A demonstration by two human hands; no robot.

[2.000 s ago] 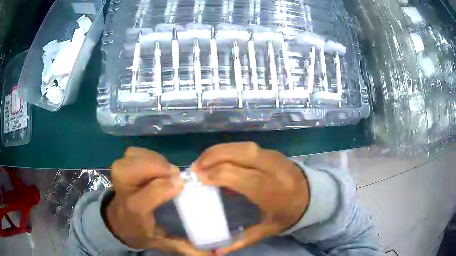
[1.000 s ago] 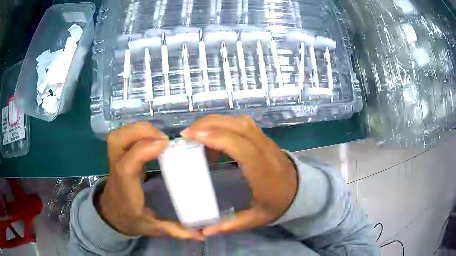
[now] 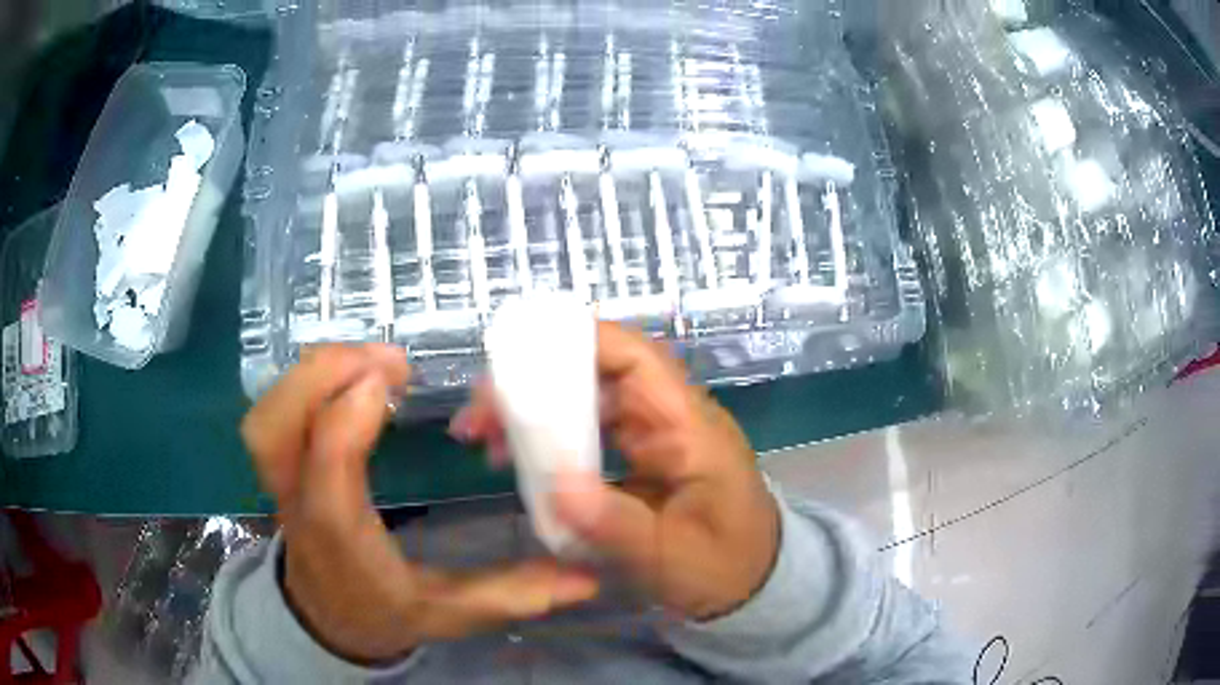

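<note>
A smooth white housing point(image 3: 546, 388), blurred by motion, stands roughly upright in front of me, above the bench's front edge. My right hand point(image 3: 669, 468) grips it, with the thumb on its lower front and the fingers behind it. My left hand point(image 3: 368, 502) is beside it on the left, thumb and fingers spread wide with nothing between them. The left thumb tip reaches close to the housing's lower end; I cannot tell if it touches.
A clear blister tray point(image 3: 589, 355) with rows of slim white sticks lies behind my hands. A clear box point(image 3: 205, 221) of white slips and a smaller labelled clear box point(image 3: 38, 388) are at left. Glossy clear trays point(image 3: 990, 281) are at right. A red stool point(image 3: 47, 596) is lower left.
My left hand has let go of the housing. My right hand now holds it alone, turned with a rounded end up and moved slightly up and right. The view has shifted a little.
</note>
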